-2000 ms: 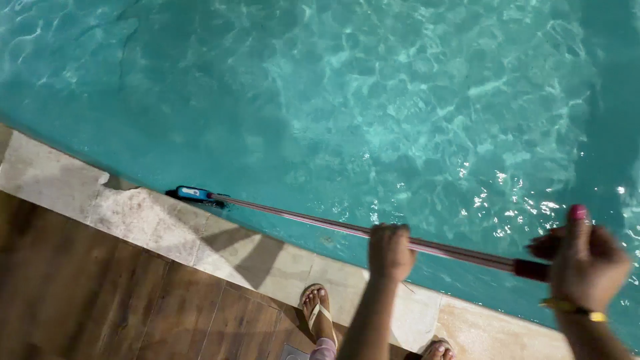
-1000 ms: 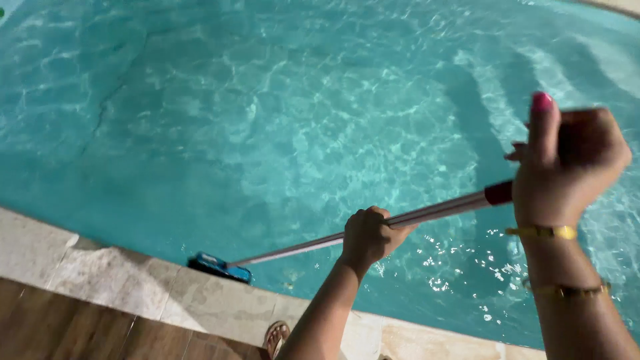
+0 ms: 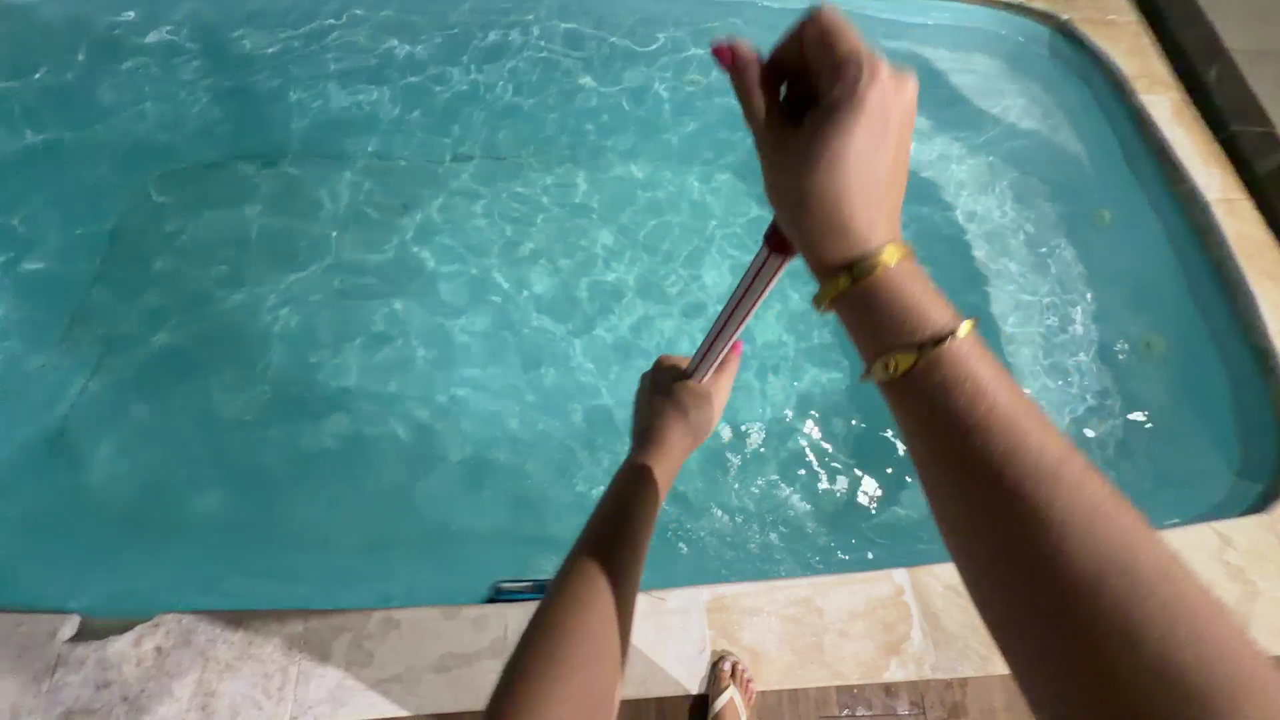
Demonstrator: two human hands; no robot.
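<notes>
My left hand (image 3: 682,405) is closed around a metal telescopic pole (image 3: 738,312), pale with dark red stripes. Higher up, my right hand (image 3: 835,140) is curled at the pole's dark red end, its thumb raised; two gold-coloured bracelets circle that wrist. The pole's lower length is hidden behind my left hand and forearm. At the near pool wall, a blue and black brush head (image 3: 520,590) shows partly beside my left forearm, at the waterline.
Swimming pool water (image 3: 400,350) spreads in front, with curved submerged steps (image 3: 1030,260) at right. Pale stone coping (image 3: 810,625) borders the near edge. My sandalled foot (image 3: 733,685) stands by the wooden deck (image 3: 870,700).
The pole has swung from a long slant across the view to a steeper one. My right hand has risen and both hands have come closer to the middle. The view has shifted right.
</notes>
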